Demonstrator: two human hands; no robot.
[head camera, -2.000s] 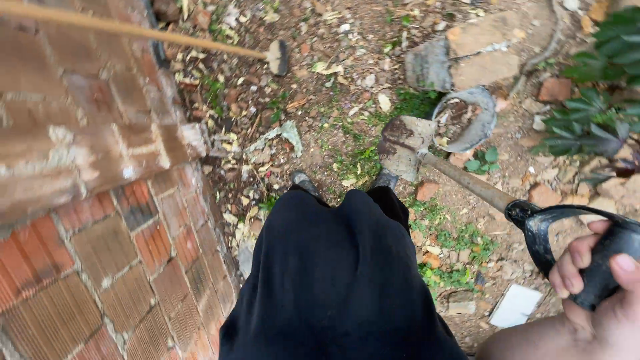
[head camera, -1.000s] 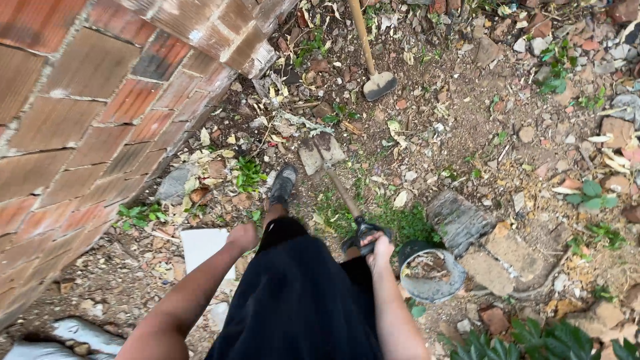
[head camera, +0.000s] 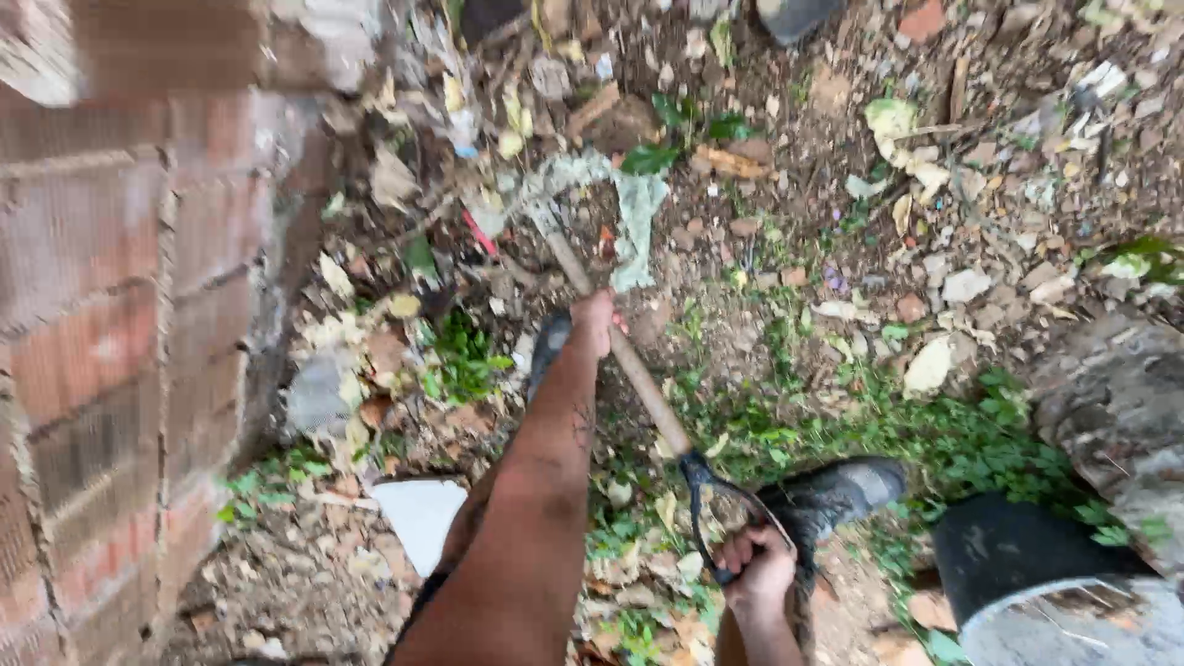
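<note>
A shovel with a wooden shaft and a black D-shaped handle runs diagonally between my feet. My left hand grips the middle of the shaft. Closed round the crossbar of the D-handle is my right hand. The blade end lies up and left among leaves and debris and cannot be made out. A torn pale green strip of material lies on the soil just beside the upper shaft.
A hollow-brick wall fills the left side. At lower right stands a dark bucket holding debris, next to a rough block. My boot is near the handle; a white tile-like piece lies lower left. Rubble and weeds cover the ground.
My left hand, apart from the shovel one second ago, now holds its shaft. The blade, visible in both earlier frames, is now hidden. The view is closer to the ground.
</note>
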